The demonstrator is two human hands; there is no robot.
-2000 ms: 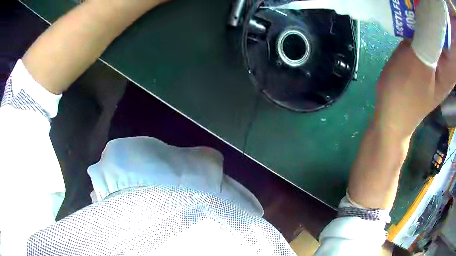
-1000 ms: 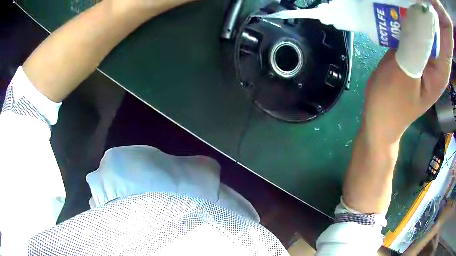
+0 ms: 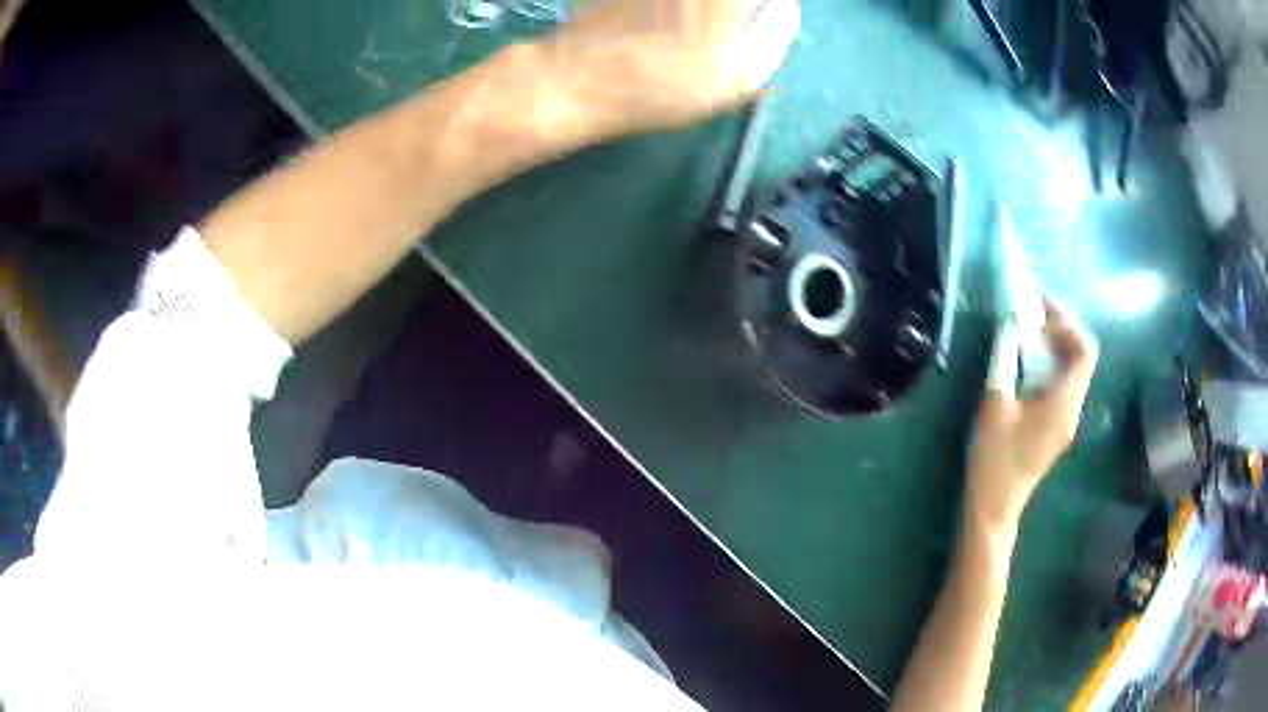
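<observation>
The black housing point(image 3: 862, 355) lies on the green bench with its open inside up. A bright silver ring point(image 3: 822, 295) surrounds its middle hole. Straight rods stand beside it, a left one point(image 3: 747, 164) and a right one point(image 3: 951, 264). My right hand point(image 3: 1036, 390), to the right of the housing, holds the white adhesive bottle point(image 3: 1025, 334) with its nozzle pointing up and away. My left hand point(image 3: 709, 49) is above and left of the housing, blurred, with a white cover at its fingertips; whether it holds anything cannot be told.
A small white tangle point(image 3: 504, 11) lies at the bench's far left. Dark parts point(image 3: 1071, 56) are at the far right. Orange-yellow tape point(image 3: 1112, 665) and dark items are at the right edge. The bench's pale front edge point(image 3: 556, 380) runs diagonally.
The view has shifted, showing more of the bench beyond the housing. My right hand has moved the bottle off the housing to its right side. My left hand has come into view.
</observation>
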